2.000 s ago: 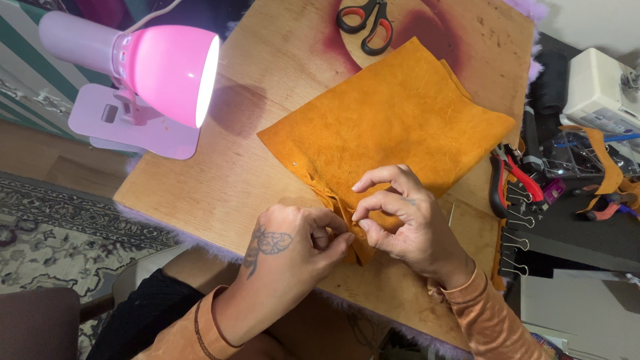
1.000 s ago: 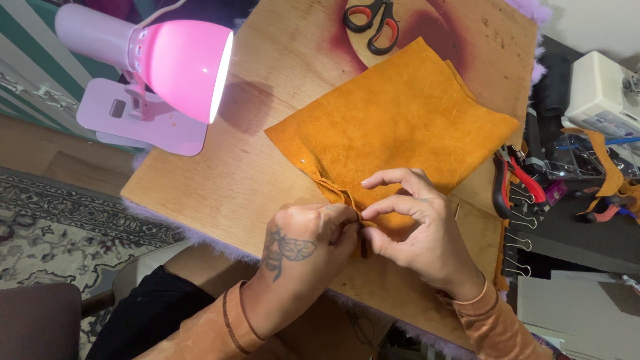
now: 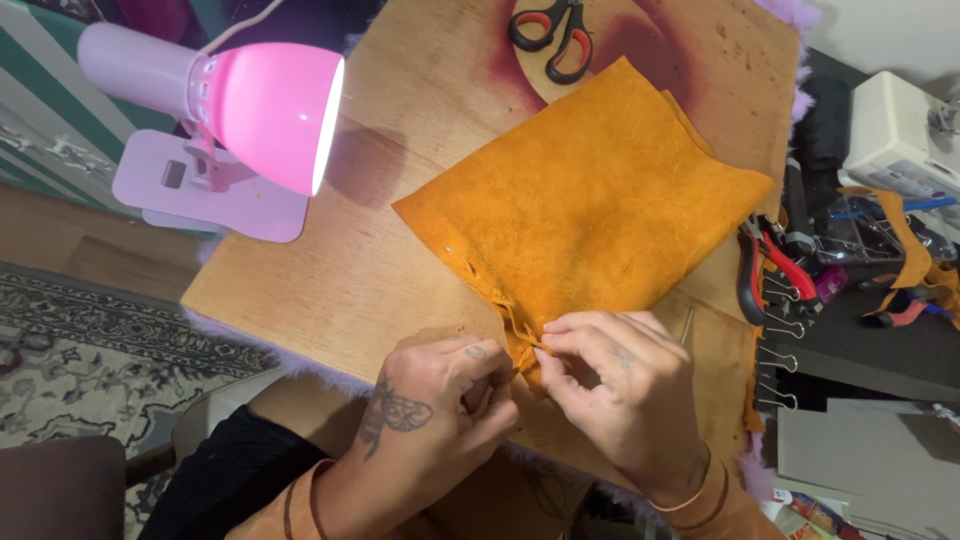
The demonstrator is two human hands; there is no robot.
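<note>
A folded piece of orange suede leather (image 3: 600,187) lies on the wooden table, with thin leather lacing (image 3: 508,307) along its lower left edge. My left hand (image 3: 442,405) is at the near corner, thumb and fingers closed on what looks like the lace; its fingertips are partly hidden. Just to the right, my right hand (image 3: 622,382) pinches the lace at the leather's edge between thumb and index finger. A thin metal tool (image 3: 687,325) lies beside my right hand, partly covered by it.
Black-and-red scissors (image 3: 559,37) lie beyond the leather. A lit pink clip lamp (image 3: 270,112) stands at the left. Red-handled pliers (image 3: 784,262) and binder clips (image 3: 780,361) are at the table's right edge, with a white machine (image 3: 900,135) behind. Purple fluffy trim (image 3: 277,349) borders the table.
My right fingers, spread near the edge two seconds ago, have closed on the lace. My left hand has shifted slightly away from them.
</note>
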